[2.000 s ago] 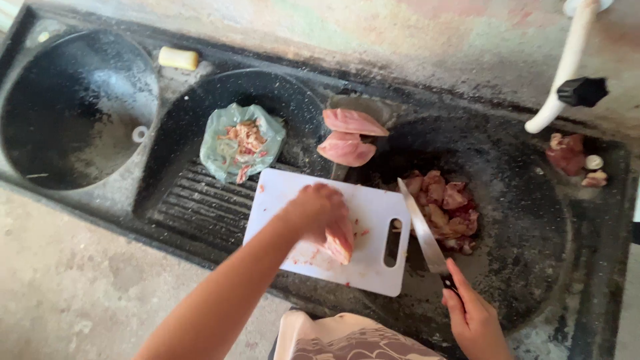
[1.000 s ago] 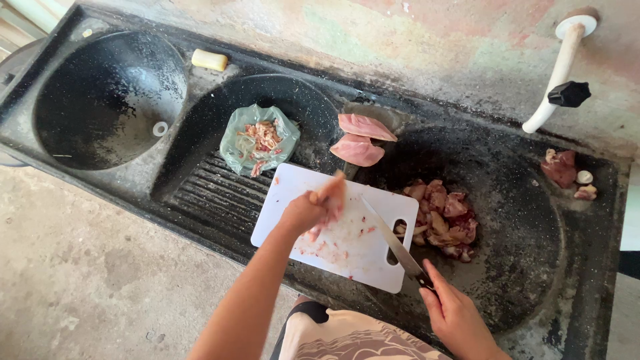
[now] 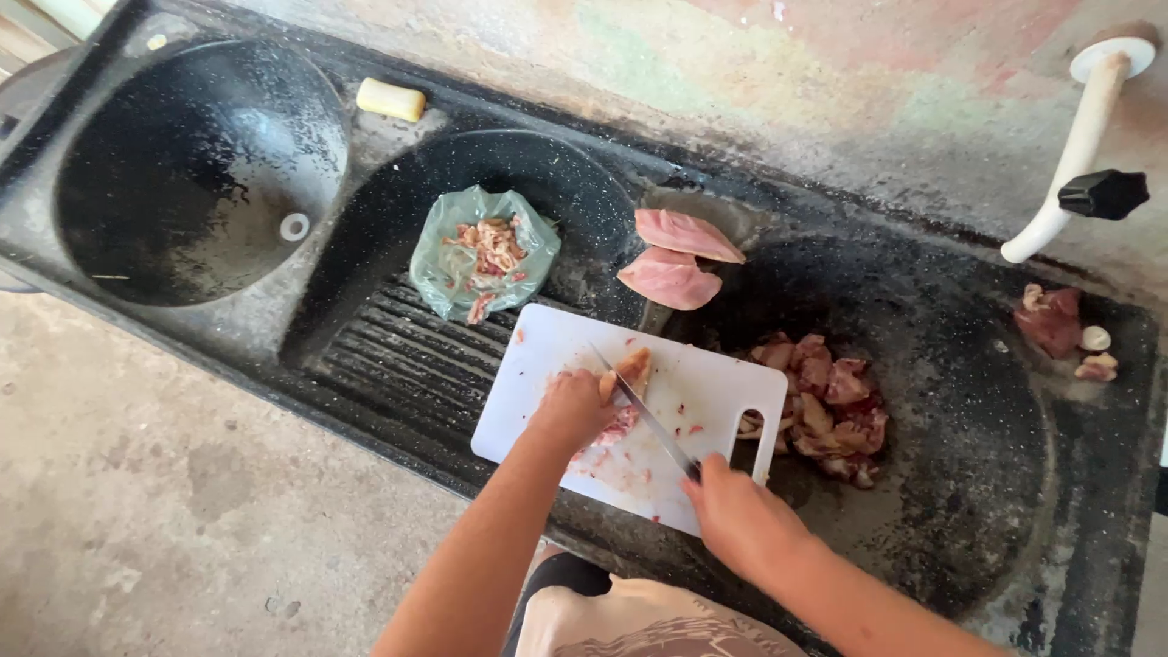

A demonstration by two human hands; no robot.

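Note:
On the white plastic cutting board [image 3: 538, 365], my left hand [image 3: 577, 408] presses a piece of raw chicken [image 3: 633, 367] down, its fingers on the near side. My right hand [image 3: 744, 511] grips the black handle of a kitchen knife [image 3: 659, 429], whose blade lies across the chicken beside my left fingers. Small scraps and reddish smears mark the board. Two pink raw chicken breast pieces [image 3: 680, 257] rest behind it on the divider between basins. Right of the board, cut raw chicken [image 3: 835, 401] is heaped in the right basin. A greenish plastic bag [image 3: 436, 265] holds trimmings behind the board, to the left.
The dark speckled sink has a round left basin [image 3: 201, 173] and a ribbed middle one [image 3: 401, 356]. A yellow soap bar [image 3: 391, 99] lies on the back rim. At right are a white tap pipe [image 3: 1081, 151] with a black knob and some meat [image 3: 1049, 321] on the ledge.
The left hand has lowered the chicken piece, lifted a second ago, onto the board. My right hand has brought the knife leftward, from the board's handle side over to the chicken.

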